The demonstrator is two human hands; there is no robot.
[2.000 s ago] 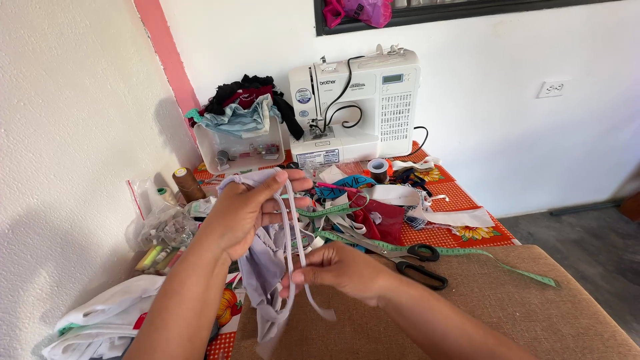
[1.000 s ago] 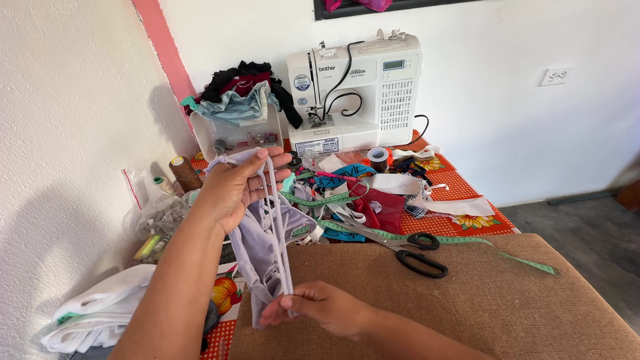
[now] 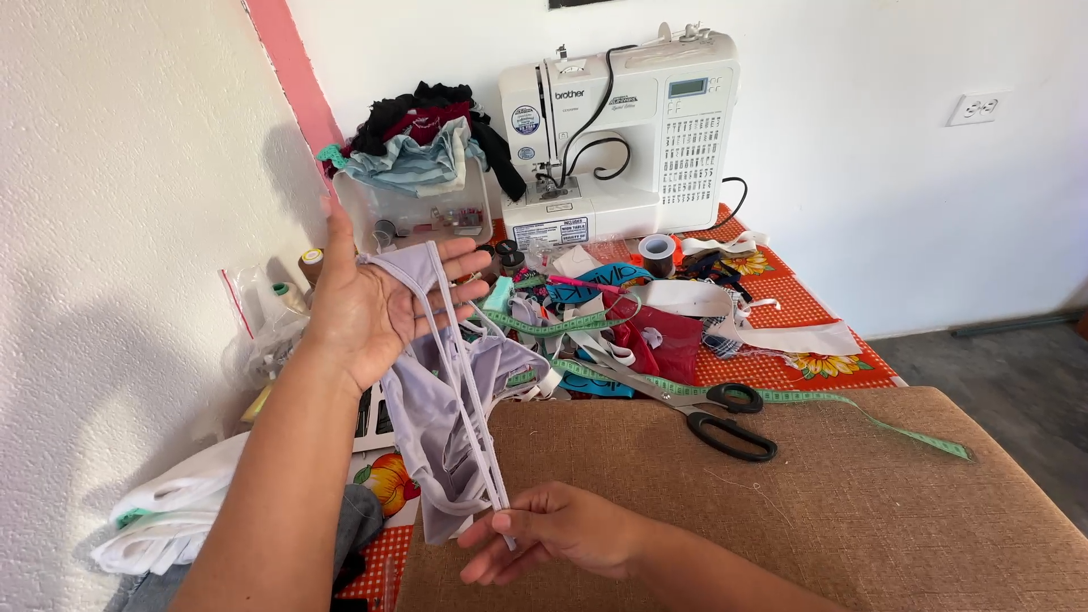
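Note:
A pale lilac fabric garment with narrow straps hangs between my hands. My left hand is spread with the palm up, and the garment's upper edge and straps lie across its palm and fingers. Lower down, my right hand pinches the strap ends between thumb and fingers. Black-handled scissors rest partly open at the far edge of the brown padded board, right of the garment. A green measuring tape runs beneath and past them.
A white Brother sewing machine stands at the back. Left of it, a clear plastic bin holds piled cloth. Fabric scraps, elastic bands and a thread spool cover the orange tablecloth. Folded white cloth lies at the lower left.
My left hand has opened out from its more curled grasp, palm now up. My right hand, higher up beside the straps two seconds ago, has moved down to their lower ends.

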